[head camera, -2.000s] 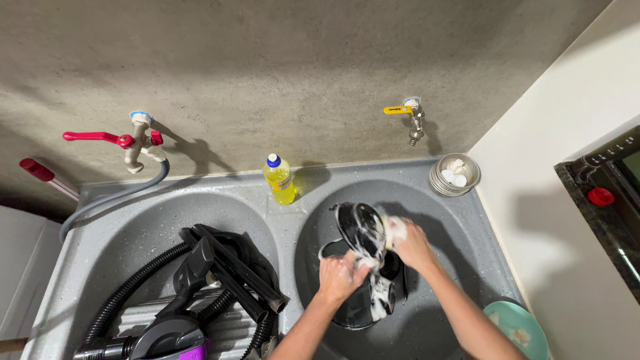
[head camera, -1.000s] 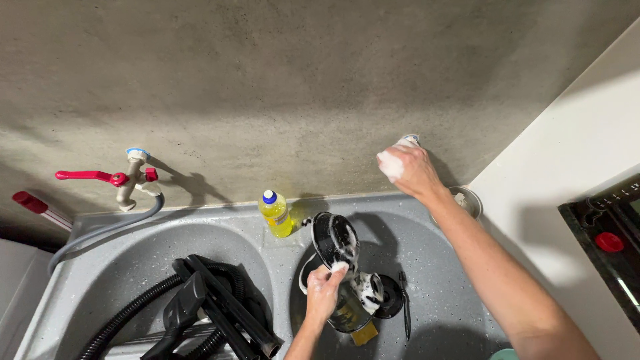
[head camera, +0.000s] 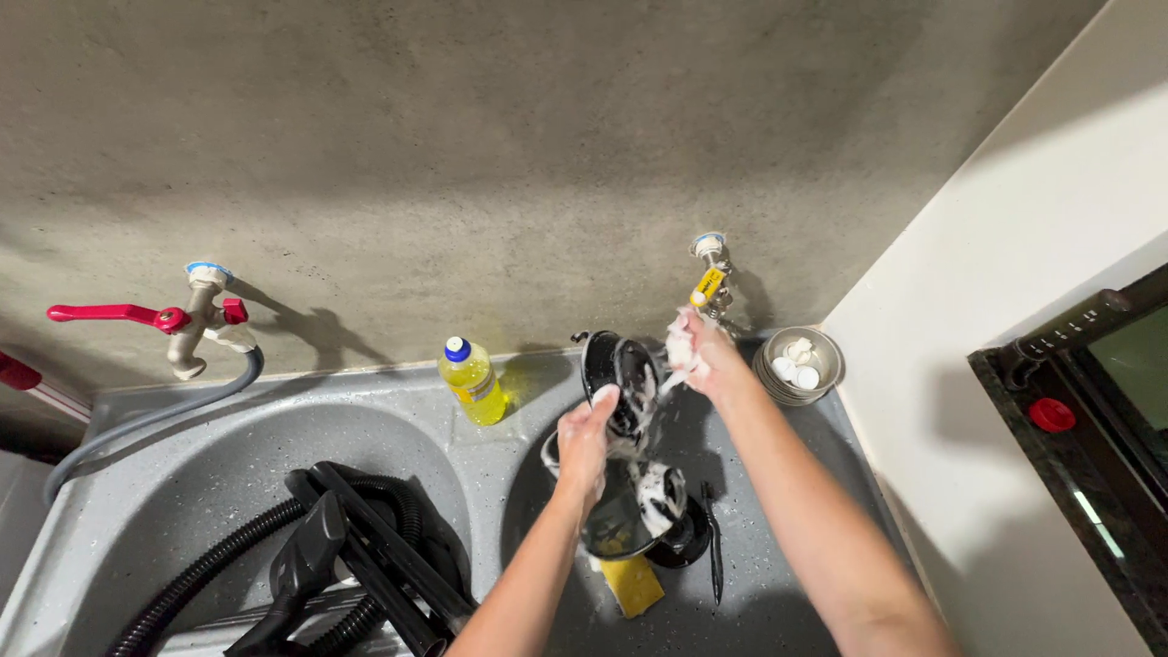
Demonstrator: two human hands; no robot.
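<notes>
My left hand point(head camera: 584, 443) grips a round black plastic part point(head camera: 622, 383) streaked with suds, tilted above the right basin. Just right of it, my right hand point(head camera: 698, 351) is covered in foam below the yellow-handled tap point(head camera: 712, 283); whether its fingers hold anything is unclear. Beneath my left hand stands a dark, clear-walled container point(head camera: 616, 525), beside a foamy black part point(head camera: 661, 497). A yellow sponge point(head camera: 631, 586) lies in front of the container. A round black piece point(head camera: 686, 540) and a thin black brush-like tool point(head camera: 714, 547) rest on the basin floor.
Between the basins stands a yellow detergent bottle point(head camera: 473, 383). Stacked metal bowls point(head camera: 797, 365) holding white pieces sit in the back right corner. Black vacuum hose and tubes point(head camera: 365, 547) fill the left basin. A red-handled tap point(head camera: 187, 319) with a grey hose is at left.
My right hand went from the black part up to the tap, then came down beside the part. The yellow tap handle, pointing left two seconds ago, now slants downward. My left hand has raised the round part.
</notes>
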